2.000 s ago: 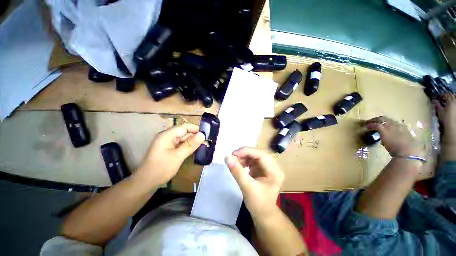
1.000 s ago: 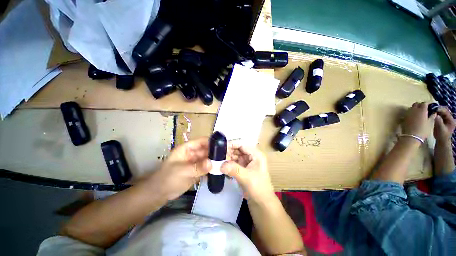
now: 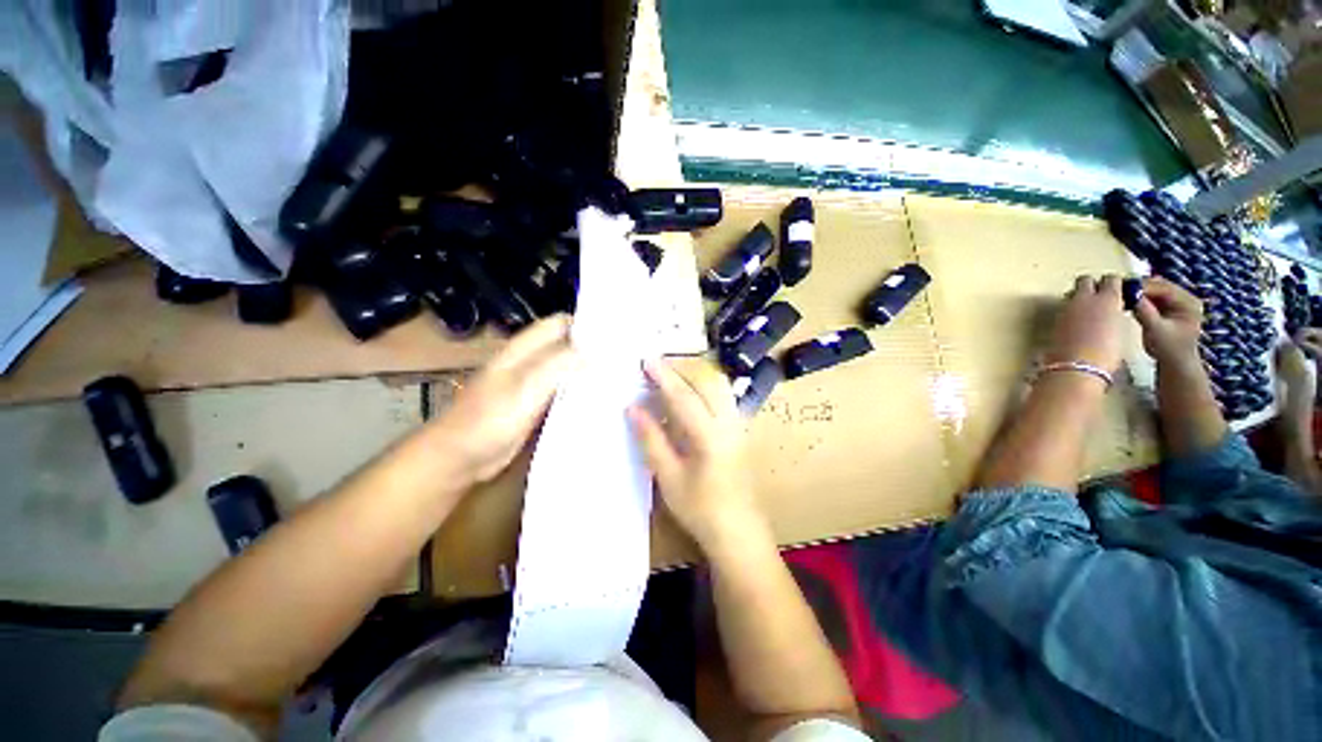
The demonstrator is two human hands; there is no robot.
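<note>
A long white label sheet point(image 3: 587, 493) runs from the heap toward my lap, its near part bent up over the bench edge. My left hand point(image 3: 510, 394) is at its left edge and my right hand point(image 3: 693, 442) at its right edge, with the sheet between them. Both hands hold the sheet, though some fingertips are hidden. Several labelled housings point(image 3: 828, 352) with pale bands lie right of the sheet. Two loose black housings point(image 3: 128, 438) lie at the left.
A dark heap of black housings point(image 3: 380, 290) fills the upper left, partly under crumpled white wrap point(image 3: 218, 131). The green surface point(image 3: 899, 87) lies behind the cardboard point(image 3: 855, 449). A neighbouring person's hands point(image 3: 1102, 322) hold a black piece beside dense dark rows point(image 3: 1211, 297).
The housing between my hands has left them, and another labelled one lies in the right group. My hands have moved to the sheet's edges. The view has shifted right.
</note>
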